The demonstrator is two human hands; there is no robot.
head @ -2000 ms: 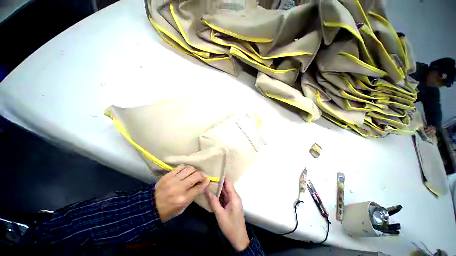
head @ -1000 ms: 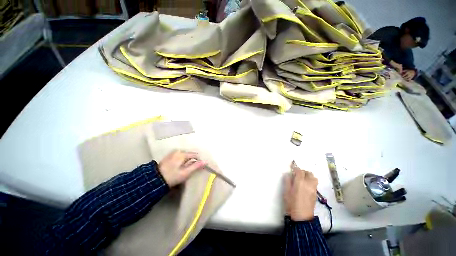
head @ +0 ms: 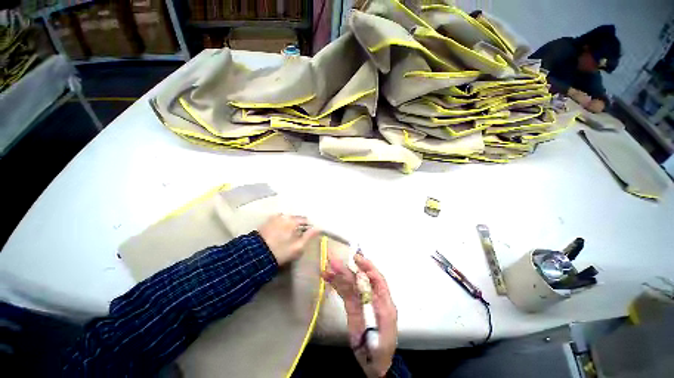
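A beige bag body (head: 244,310) with yellow edging lies over the table's near edge and hangs down over it. A grey reinforcement patch (head: 250,194) shows on its upper part. My left hand (head: 284,240) grips the bag at a folded edge near the yellow seam. My right hand (head: 369,303) holds a slim whitish-yellow pen-like tool (head: 364,289), its tip close to the bag edge beside my left fingers. Whether the tip touches the fabric cannot be told.
A large heap of beige bags (head: 443,111) lies at the back. At the right are dark pointed snips (head: 458,277), a flat tan strip (head: 489,258), a tool cup (head: 532,280) and a small yellowish block (head: 432,207). A person (head: 580,66) sits at the far right.
My right hand has lifted the pen-like tool from beside the snips and brought it left to the bag edge. My left hand still holds the bag, which has shifted slightly.
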